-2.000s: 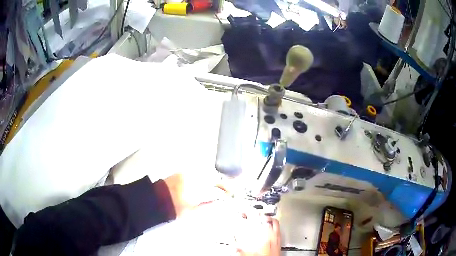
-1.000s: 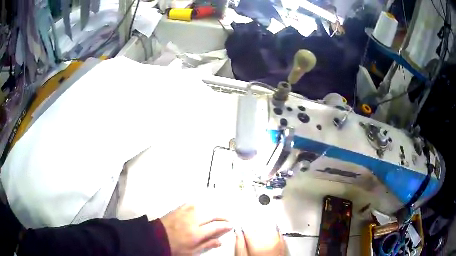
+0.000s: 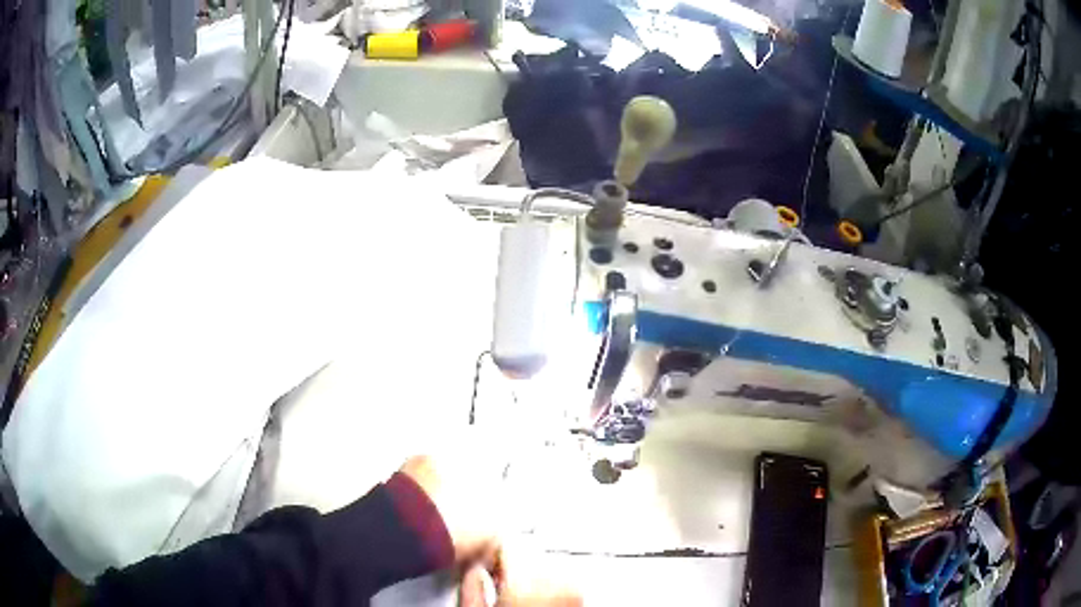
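My left hand [image 3: 460, 540], in a dark sleeve with a red cuff, is at the bottom centre, its fingers bent around a small white fabric piece [image 3: 424, 590]. My right hand [image 3: 536, 583] is close beside it, washed out by glare and cut off by the bottom edge; its grip is unclear. Both hands are nearer me than the presser foot and needle [image 3: 619, 423] of the sewing machine [image 3: 759, 344]. A large heap of white fabric panels [image 3: 237, 308] lies left of the machine.
A black smartphone [image 3: 785, 534] lies on the bed right of the needle. A yellowish tray [image 3: 880, 569] with blue-handled scissors [image 3: 934, 562] is at the lower right. A lamp-like bar [image 3: 519, 296] hangs at the head's left end. Dark fabric [image 3: 711, 142] is piled behind.
My hands have moved from beside the needle down towards the bottom edge. They were spread flat a second ago; now they are close together, the left fingers bent. The phone screen has gone dark.
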